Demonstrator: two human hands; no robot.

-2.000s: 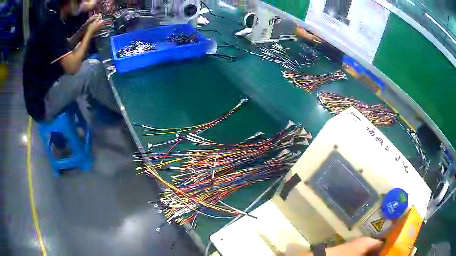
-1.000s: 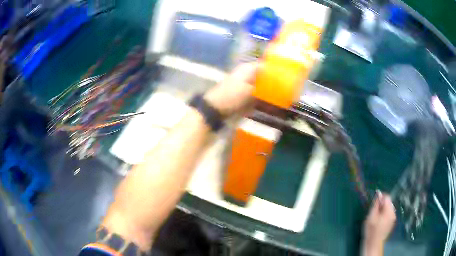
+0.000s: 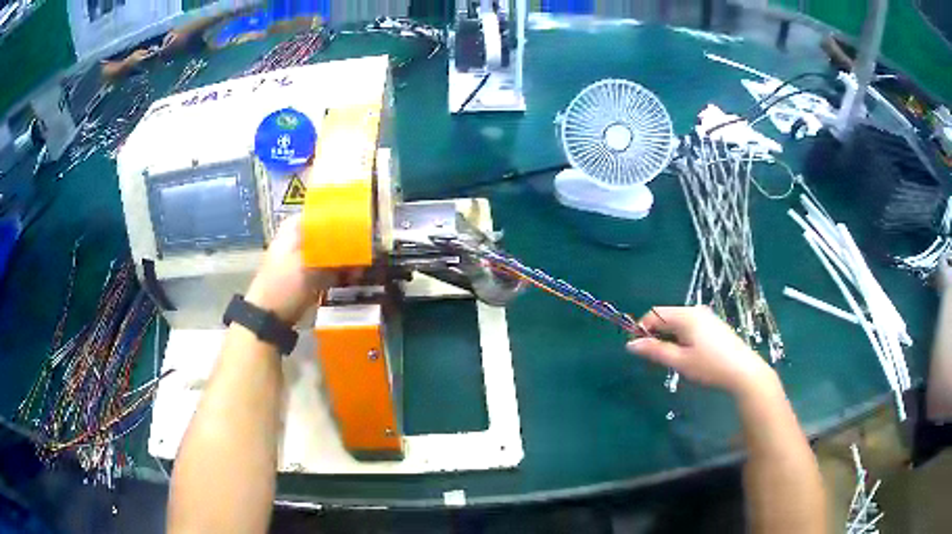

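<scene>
The cream taping machine (image 3: 271,89) stands in front of me, with its screen (image 3: 207,207) at the left and orange guard blocks (image 3: 342,198) on its right side. A multicoloured wire bundle (image 3: 564,287) runs from the winding head (image 3: 444,235) out to the right. My right hand (image 3: 684,342) pinches the bundle's right end and holds it taut. My left hand (image 3: 292,273) is at the left edge of the guard, between the upper and lower orange blocks. Its fingers are hidden behind the guard, so what it grips cannot be seen.
Unwrapped wires (image 3: 99,360) lie left of the machine. A white fan (image 3: 616,136) stands behind my right hand. Wrapped silver-grey harnesses (image 3: 731,235) and white tubes (image 3: 856,287) lie to the right. Another machine (image 3: 485,57) stands at the back. A person's arm shows at the right edge.
The view has swung right and steadied, bringing the fan and wrapped harnesses into clear view. My right hand, out of view at first, now holds the bundle's end higher than one second ago.
</scene>
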